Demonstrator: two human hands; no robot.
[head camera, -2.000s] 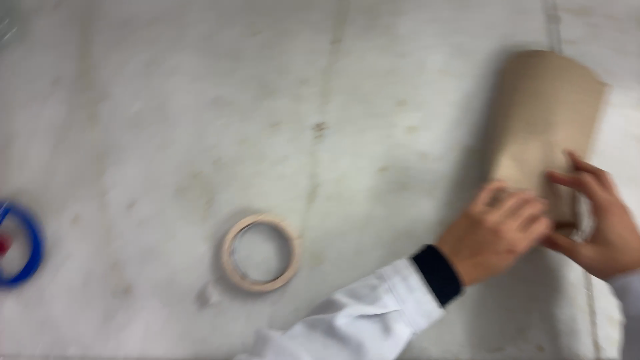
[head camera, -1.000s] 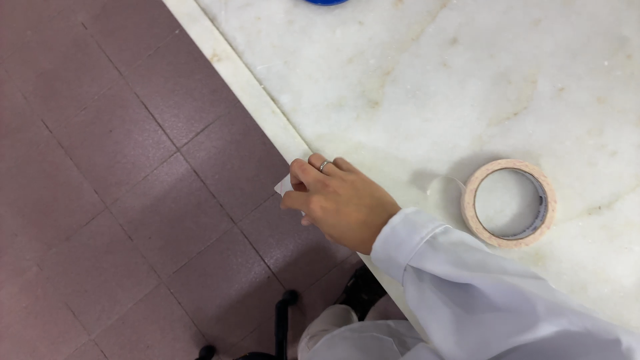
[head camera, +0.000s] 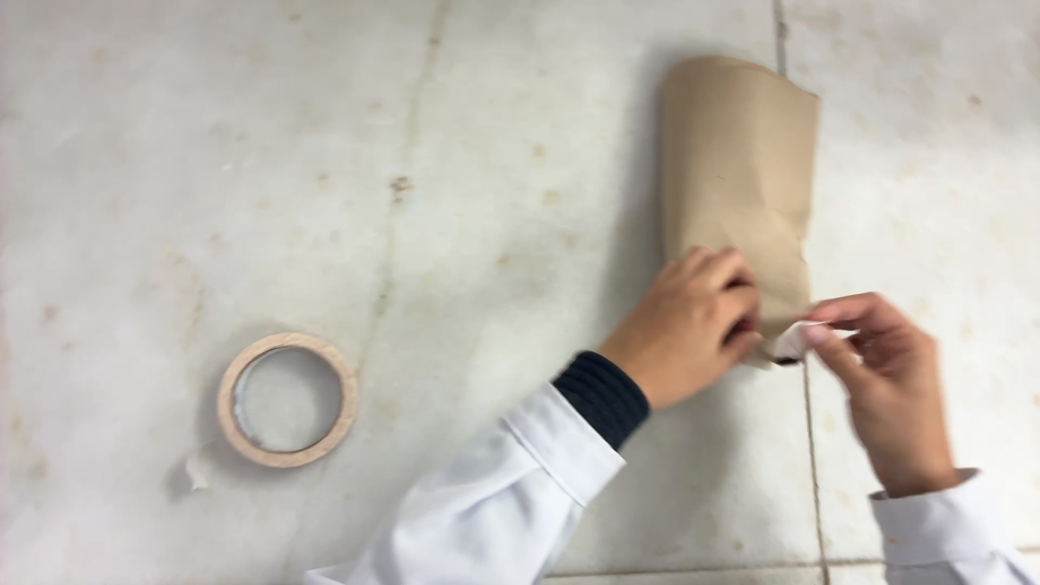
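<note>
A brown paper wrapping (head camera: 735, 162), shaped like a flattened tube, lies on the marble tabletop at the right. My left hand (head camera: 691, 325) grips its lower part, fingers curled over the paper. Between the thumb and forefinger of my right hand (head camera: 886, 374) is a small piece of pale tape (head camera: 795, 340), beside the lower end of the wrapping. Something dark shows just under that tape; what it is cannot be told. A roll of masking tape (head camera: 349, 402) lies flat at the lower left, with its loose end (head camera: 197, 471) sticking out.
The stained marble tabletop (head camera: 487, 268) spreads under everything. A seam runs down it at the right, passing beneath the wrapping, and another crosses near the bottom edge of the view.
The view has swung from the table's edge and the tiled floor back to the wrapping. The hand seen a second ago held a small pale piece over that edge; both hands are now at the wrapping.
</note>
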